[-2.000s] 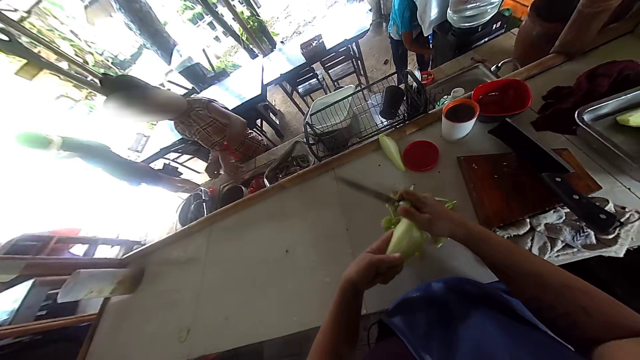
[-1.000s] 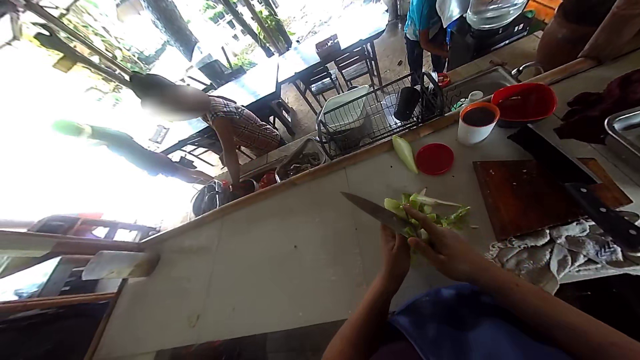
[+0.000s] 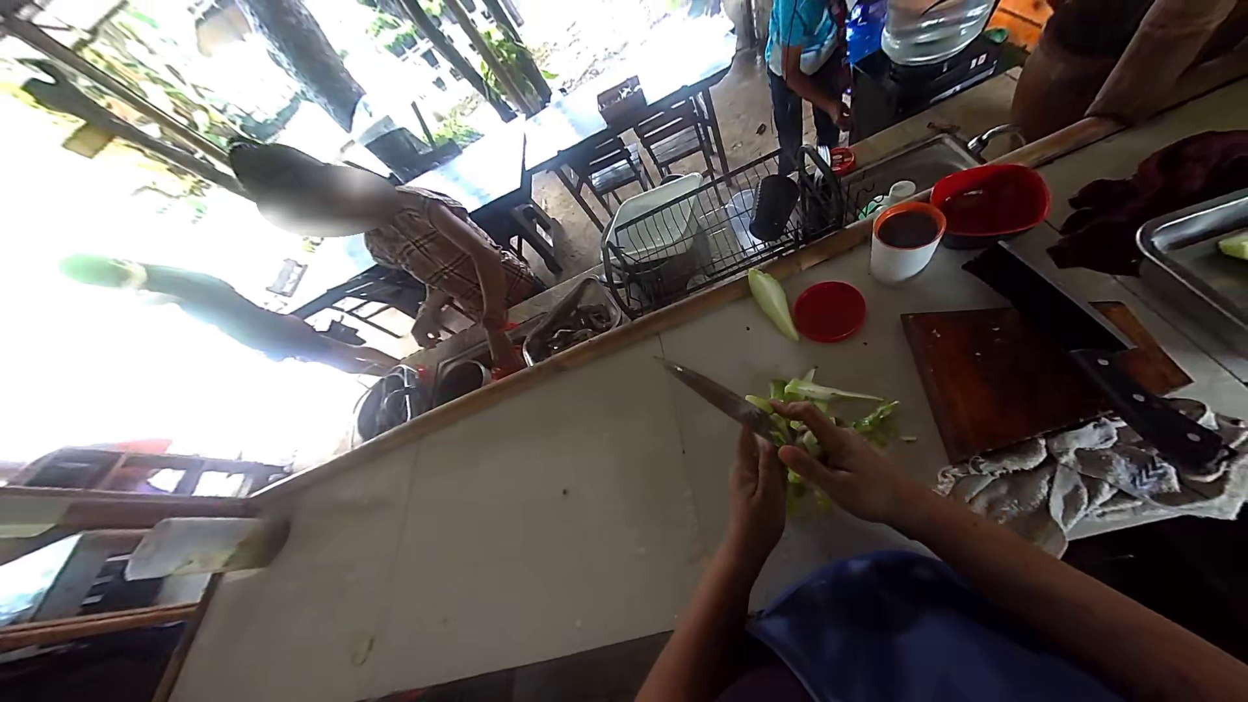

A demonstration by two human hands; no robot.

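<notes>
My right hand is closed on a kitchen knife, whose blade points to the upper left over the counter. Just left of it, my left hand is against the blade and pale green vegetable pieces; its grip is partly hidden, and I cannot tell what it holds. Green peelings and pale strips lie on the counter beside and beyond my hands. A peeled pale green vegetable piece lies near the counter's far edge, beside a round red lid.
A cleaver lies across a wooden cutting board at right, above a crumpled cloth. Behind stand an orange-rimmed cup, a red bowl and a wire dish rack. A person bends over basins across the counter; another stands farther back.
The whole pale green vegetable that my left hand held two seconds ago no longer shows there. The hands have drawn together at the knife, and more cut pieces lie around them.
</notes>
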